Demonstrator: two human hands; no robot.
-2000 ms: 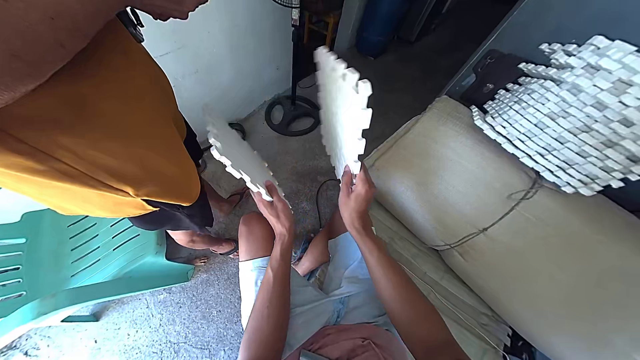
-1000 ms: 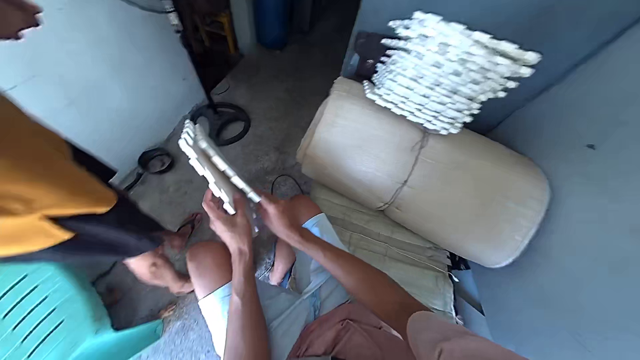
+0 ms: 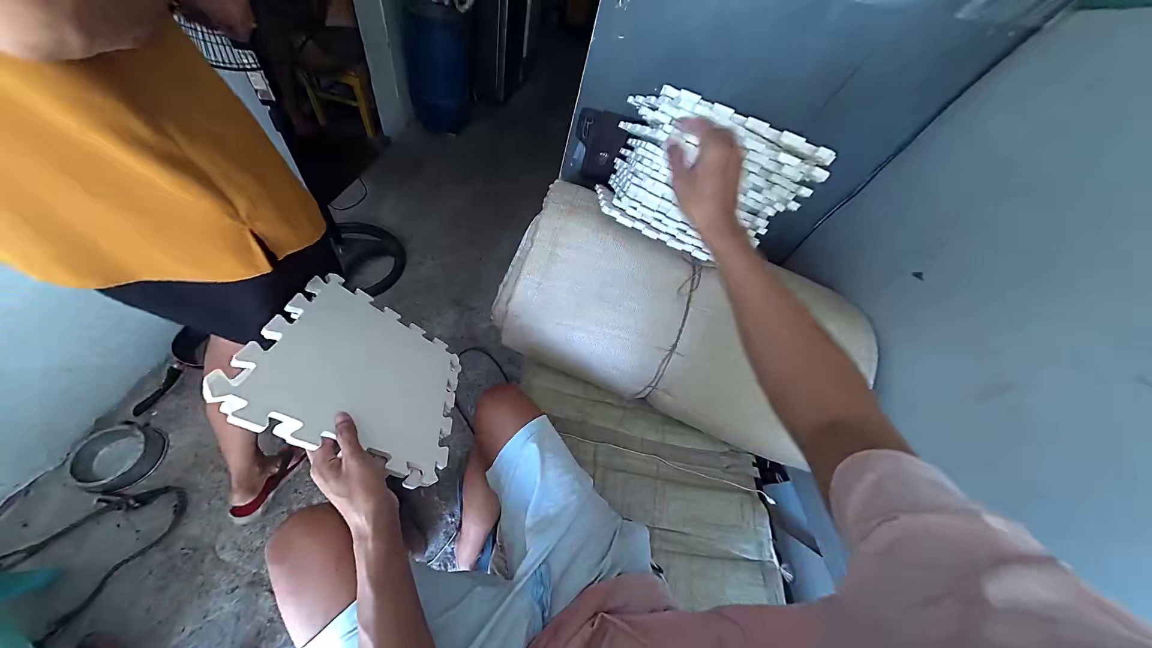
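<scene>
My left hand (image 3: 351,472) grips the lower edge of off-white interlocking foam mat tiles (image 3: 360,360), thumb on top; more than one layer seems to show at the left corner. The tiles are held above the floor in front of my left knee. Up at the right, my right hand (image 3: 708,171) is at the stack of white interlocking tiles (image 3: 666,211), its fingers bent against the stack's upper part. Blur and the hand itself hide whether a tile is between the fingers. The stack rests on a large beige roll (image 3: 594,297) tied with cord.
A person in a yellow-orange top (image 3: 153,171) stands close at the left. Behind are a blue barrel (image 3: 438,67) and a round black stand base (image 3: 369,256). Cables (image 3: 135,558) lie on the concrete floor. A blue-grey wall (image 3: 1008,297) borders the roll at right.
Both hands were on tiles together in front of me. My right hand has since let go of them and moved up to the stack; my left hand keeps its tiles, now turned flat.
</scene>
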